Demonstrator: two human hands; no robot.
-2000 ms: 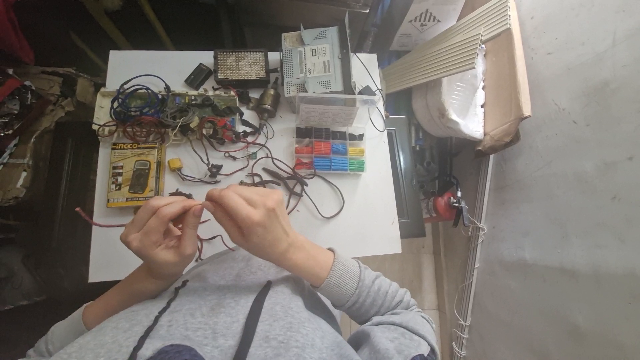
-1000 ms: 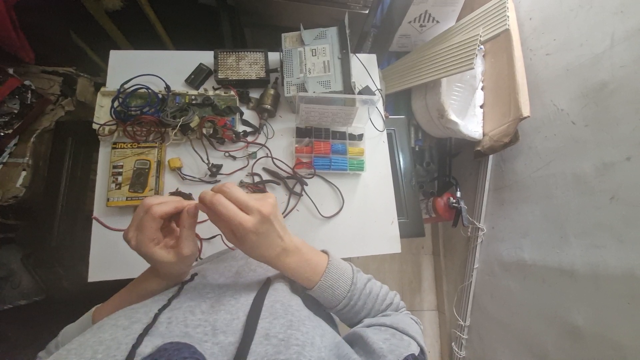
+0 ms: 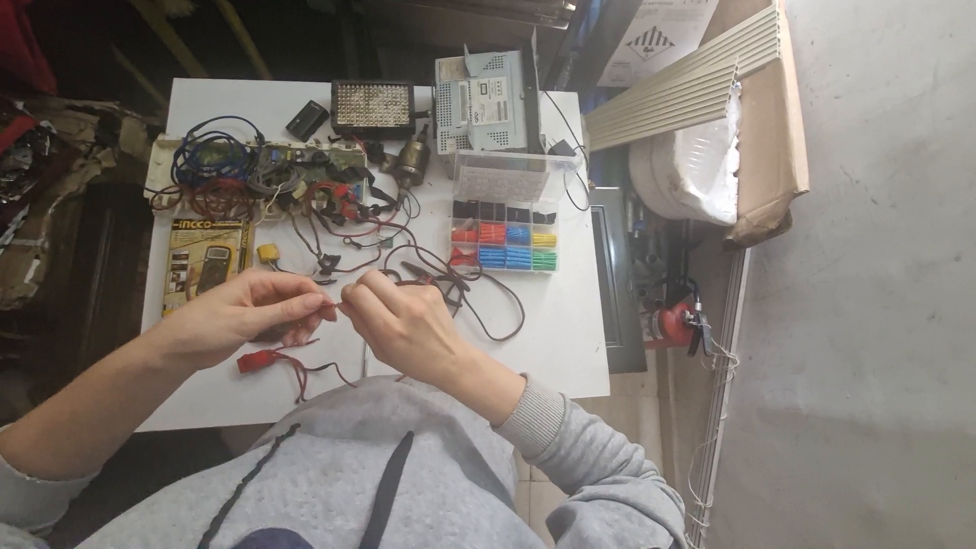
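My left hand (image 3: 255,309) pinches a thin red wire (image 3: 335,306) between thumb and fingers over the near part of the white table. Close on its right, my right hand (image 3: 400,316) has its fingertips closed on the same wire's other side. The bare tip of the wire is too small to make out. Below my left hand, a red connector (image 3: 256,361) with red leads lies on the table. Behind my right hand are dark red cables and pliers (image 3: 419,273), partly hidden. A yellow connector (image 3: 268,252) lies beyond my left hand.
An open plastic case (image 3: 505,236) of coloured heat-shrink tubing lies right of centre. Behind it stands a metal device housing (image 3: 484,103). A boxed multimeter (image 3: 206,259), a circuit board with tangled wires (image 3: 293,171), an LED panel (image 3: 374,107) and a cylindrical motor (image 3: 412,158) are also on the table.
My left hand has moved from beside the front of my body to farther up the table, its palm turned more open. The red connector below it has come into sight.
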